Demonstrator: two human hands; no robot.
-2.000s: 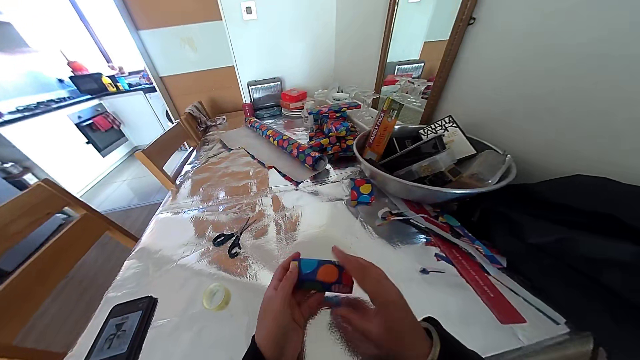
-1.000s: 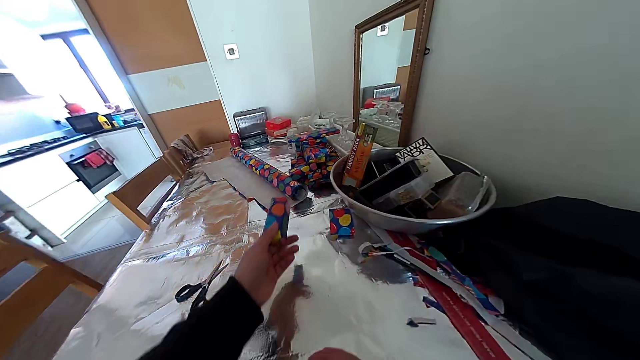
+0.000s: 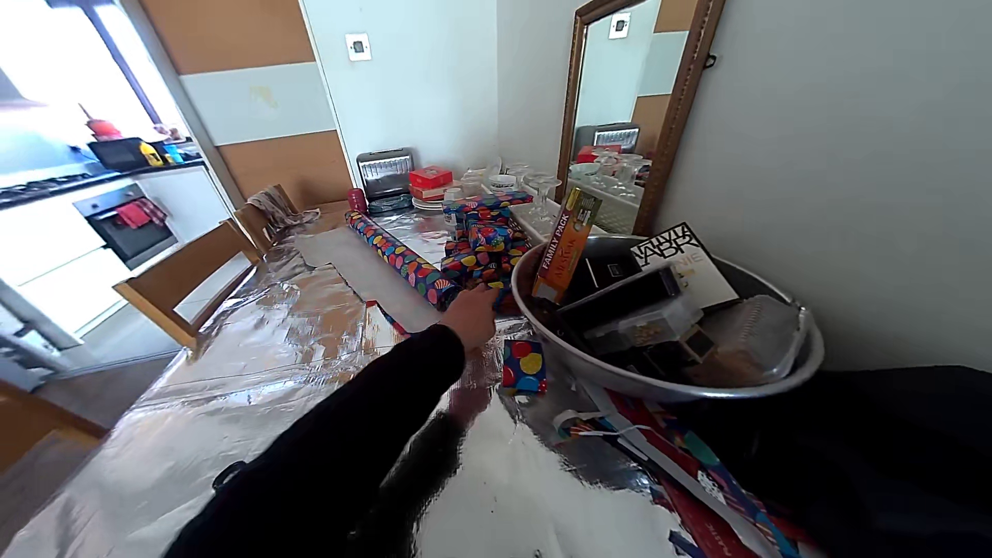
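My left hand (image 3: 469, 314) reaches out across the foil-covered table, its fingertips at the near edge of a pile of packages (image 3: 490, 239) wrapped in balloon-patterned paper. Whether a package is between the fingers cannot be told. A long roll of the same wrapping paper (image 3: 399, 260) lies just left of the hand. To the hand's right, a small wrapped package (image 3: 524, 366) sits alone beside the bowl. One dark handle loop of the scissors (image 3: 229, 474) shows past my black sleeve, which hides the rest. My right hand is out of view.
A large metal bowl (image 3: 674, 391) at the right holds boxes and plastic packaging. Paper offcuts and red strips (image 3: 697, 504) lie below it, beside black fabric (image 3: 891, 465). Glasses, plates, a red box (image 3: 431, 177) and a toaster (image 3: 386, 174) stand at the far end, near a framed mirror.
My left hand has moved away from me to the pile; one second ago it held up a wrapped package. Two seconds ago both hands were at a package near me. The view has shifted.
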